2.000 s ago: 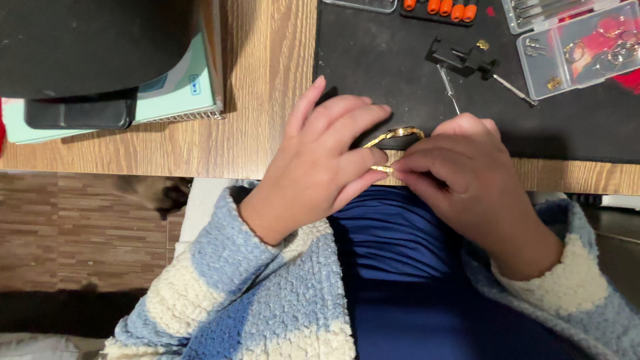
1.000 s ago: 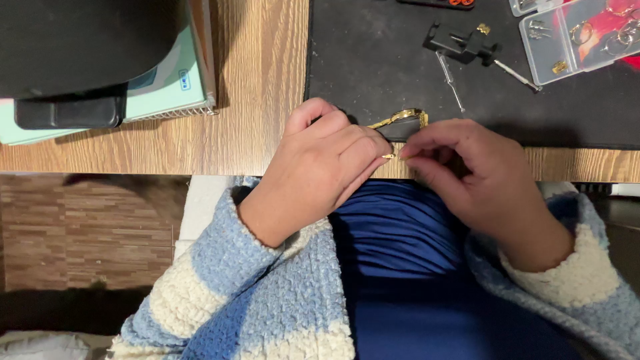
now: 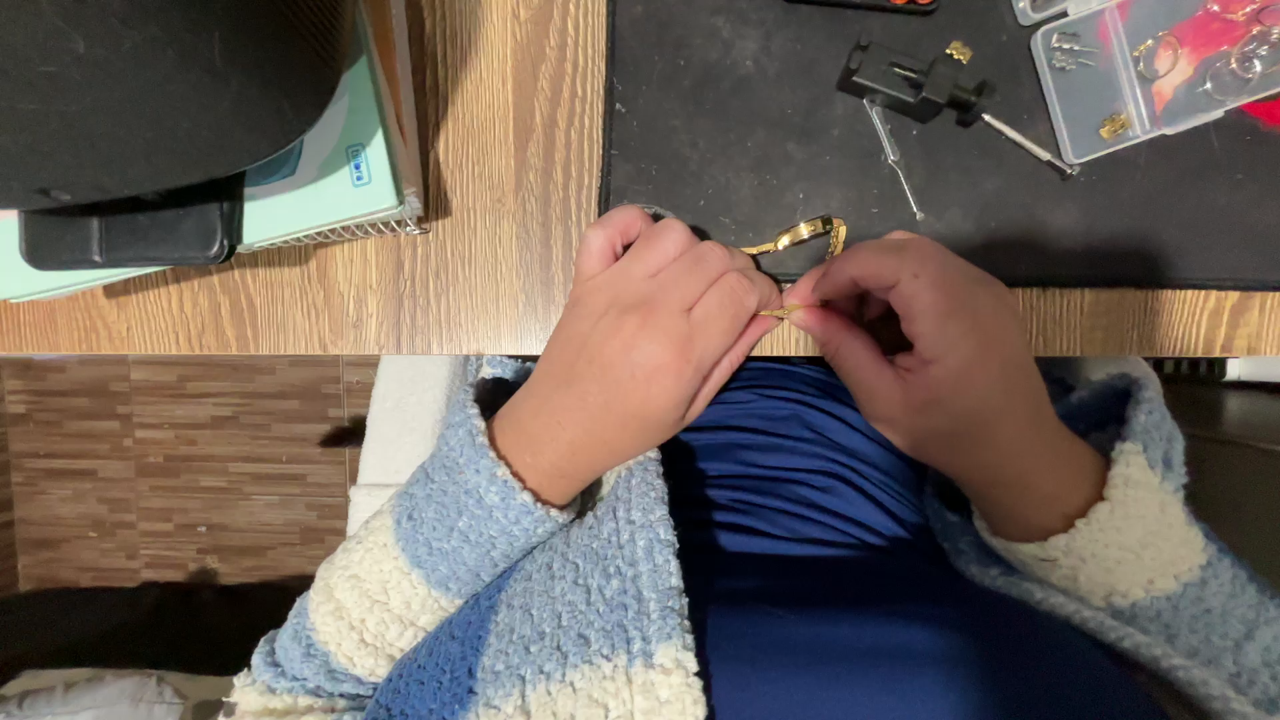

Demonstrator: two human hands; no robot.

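A gold-coloured wristwatch [image 3: 803,234] with a metal link band is at the front edge of the desk, its case turned side-on. My left hand [image 3: 660,325] is closed around part of the band, and a short stretch shows past its fingers. Thumb and forefinger of my right hand [image 3: 915,335] pinch the band close to my left fingertips. The piece between the fingertips is too small to make out. Beyond the hands, on a black mat [image 3: 720,120], lie a black watch-link removal tool [image 3: 915,85] with a metal rod and a thin slender metal tool [image 3: 893,155].
A clear plastic compartment box [image 3: 1090,90] with rings and small gold pieces lies at the upper right. A gold link piece [image 3: 959,51] is beside the link tool. Spiral notebooks [image 3: 320,205] and a black object [image 3: 150,90] stand at the left.
My right thumb and fingers have shifted about the band. My left fingers have curled in, where they were more spread two seconds ago.
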